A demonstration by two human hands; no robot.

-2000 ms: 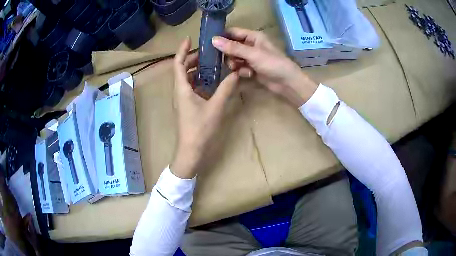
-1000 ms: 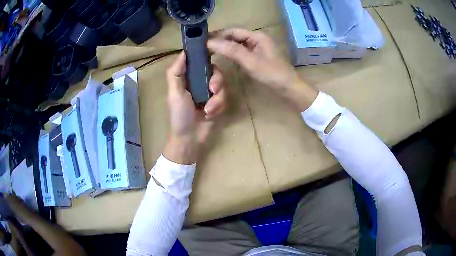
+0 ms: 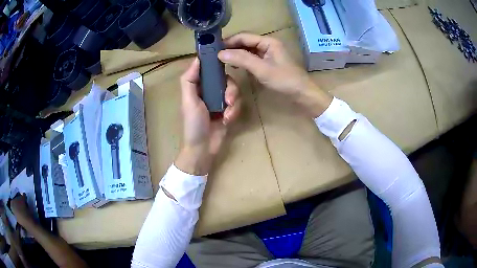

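Note:
A dark grey handheld mini fan (image 3: 211, 73) is held upright at the top centre, its round grilled head near the top edge of the picture. My left hand (image 3: 201, 112) is bare and wraps the lower handle from below. My right hand (image 3: 267, 63) is beside the upper handle, its thumb and fingertips at the handle's right edge just below the head. Whether my right hand grips the fan or only touches it is hard to tell.
Pale blue fan cartons (image 3: 116, 152) stand at the left, some with white flaps open. More cartons (image 3: 321, 39) and a whitish sleeve (image 3: 370, 29) lie at the top right. Dark cup-shaped parts (image 3: 138, 23) are piled upper left, small dark pieces (image 3: 454, 34) far right. Another person's arm (image 3: 44, 235) is lower left.
The fan has moved down and its head is now in view; my left hand has shifted its hold lower on the handle. The other person's arm has come in at the lower left.

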